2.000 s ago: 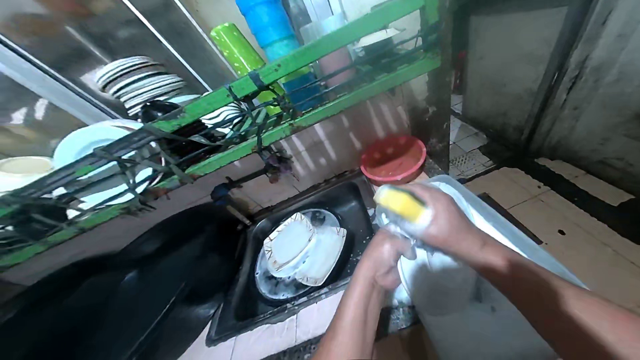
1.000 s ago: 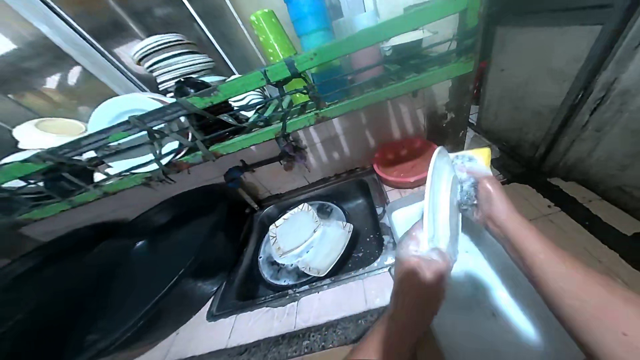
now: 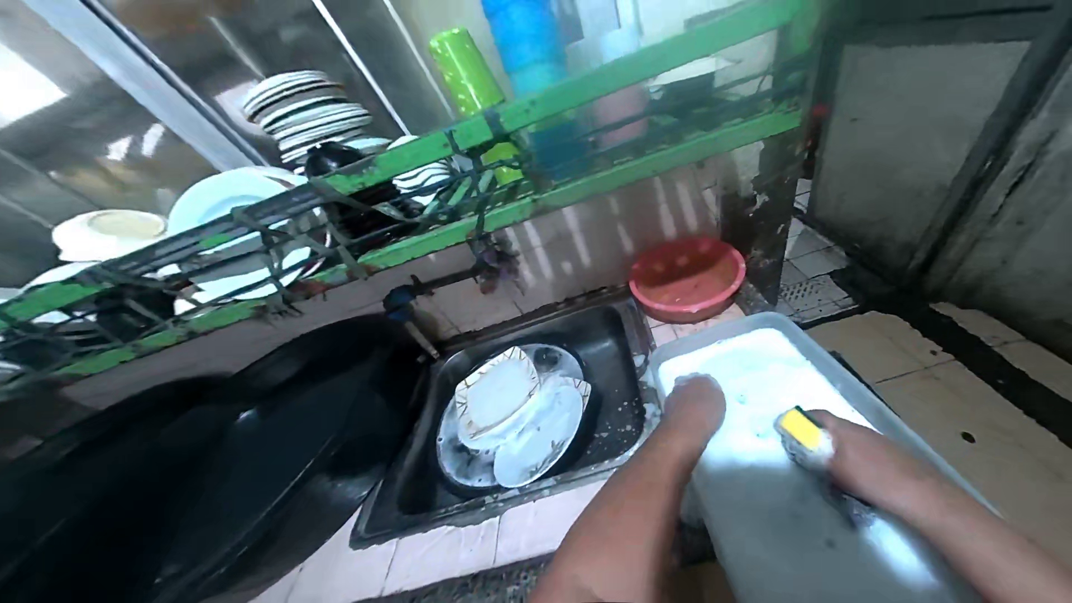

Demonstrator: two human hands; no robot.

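Observation:
My right hand [image 3: 825, 452] is closed around a yellow sponge [image 3: 801, 429] with a dark scouring side, above the soapy water of a large grey plastic tub [image 3: 804, 331]. Foam covers its fingers. My left hand [image 3: 695, 406] dips into the white suds at the tub's left side; its fingers are hidden, so whether it grips anything does not show. Left of the tub, a black sink [image 3: 615, 352] holds soapy dishes: a squarish patterned plate [image 3: 500, 392] and an oval plate [image 3: 540, 440] lie on a larger round one.
A red plastic basin [image 3: 687, 280] stands behind the tub. Large black tubs [image 3: 276, 444] fill the left. Above the sink runs a green rack [image 3: 502, 213] with stacked plates [image 3: 310, 117], a bowl [image 3: 109, 234] and green [image 3: 465, 71] and blue cups [image 3: 523, 42]. A faucet [image 3: 419, 331] reaches over the sink.
A second ago my left hand held a soapy white plate upright while my right hand had the sponge against it. That plate is out of sight now, and my left hand has gone down into the suds.

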